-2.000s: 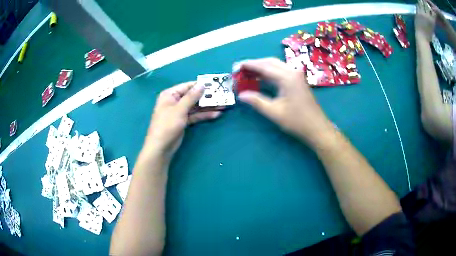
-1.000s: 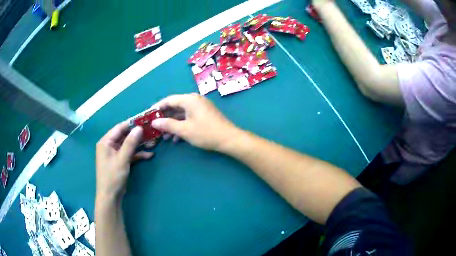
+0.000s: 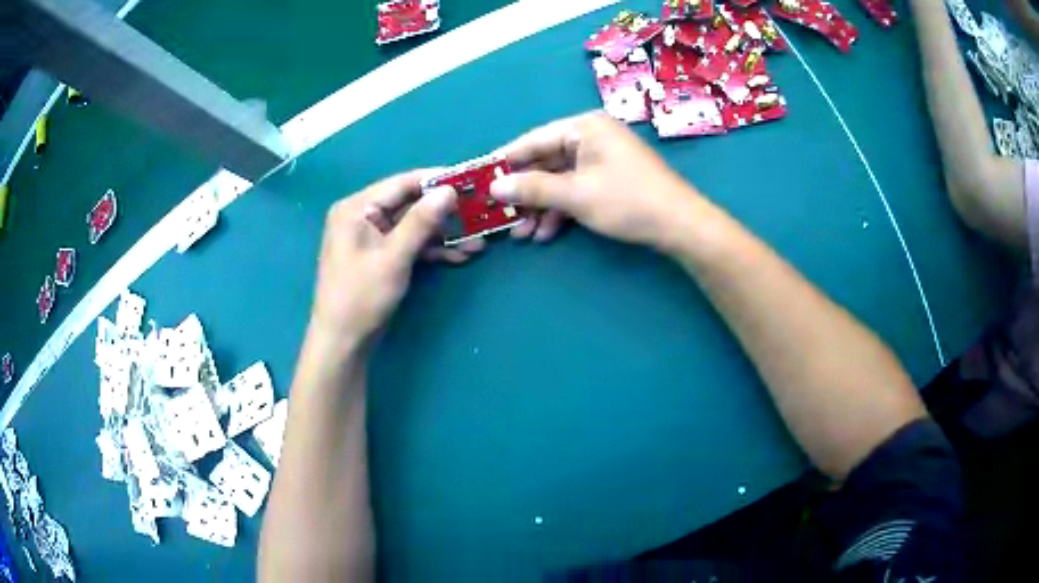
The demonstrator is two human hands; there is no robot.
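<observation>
A red circuit board with a thin white rim under it, a board-and-housing unit [image 3: 479,205], is held above the green work surface [image 3: 592,399], red face up. My left hand [image 3: 376,245] grips its left end, thumb on top. My right hand [image 3: 592,182] grips its right end, thumb on the red face. The fingers beneath it are partly hidden. Loose red circuit boards [image 3: 695,68] lie heaped at the upper right. White plastic housings [image 3: 188,421] lie heaped at the left.
A grey post [image 3: 160,91] rises at the white edge strip [image 3: 376,97]. One white piece [image 3: 198,221] lies by the strip. Red units [image 3: 407,19] sit spaced on the belt beyond. Another person's arm [image 3: 968,148] is at the right, beside more white parts.
Two seconds ago the white housing and red board were in separate hands; now both hands hold them together. The view swung right and partly back. The other person's arm has shifted.
</observation>
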